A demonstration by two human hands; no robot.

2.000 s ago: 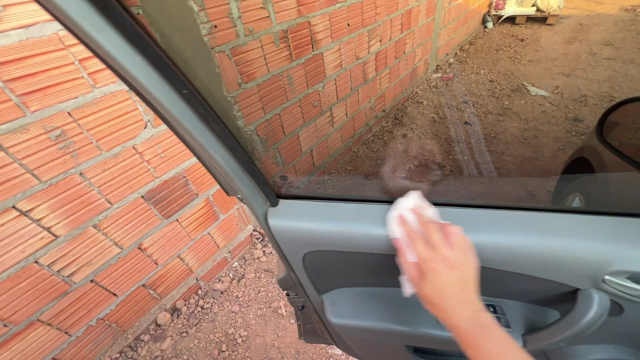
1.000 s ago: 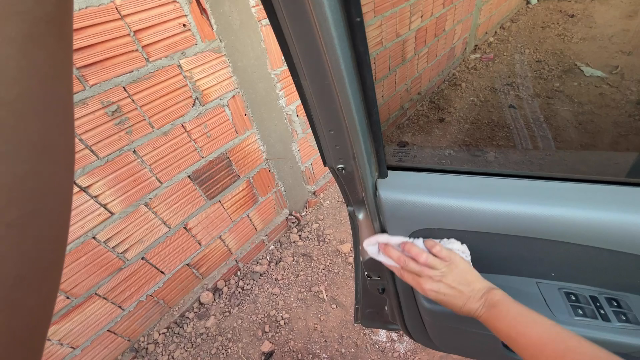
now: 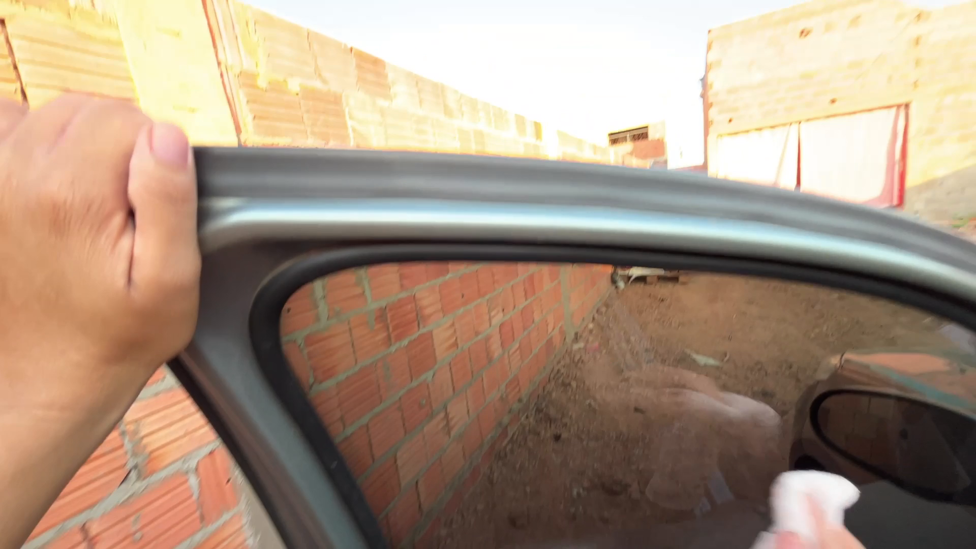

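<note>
My left hand (image 3: 99, 229) is closed around the upper corner of the car door's window frame (image 3: 473, 206), at the left of the view. Low at the right, cut off by the bottom edge, the fingers of my right hand (image 3: 820, 534) hold a white cloth (image 3: 812, 496) in front of the tinted window glass (image 3: 534, 457). Whether the cloth touches the glass cannot be told. A faint reflection of a hand and cloth shows in the pane.
An unplastered brick wall (image 3: 152, 473) runs along the left, beyond the door. Through the glass show dirt ground (image 3: 724, 328) and the dark side mirror (image 3: 884, 442). A brick building (image 3: 808, 69) stands at the back right.
The view has risen to the top of the door frame. My right hand, with the cloth, has left the door's edge and is before the window. My left hand now shows on the frame.
</note>
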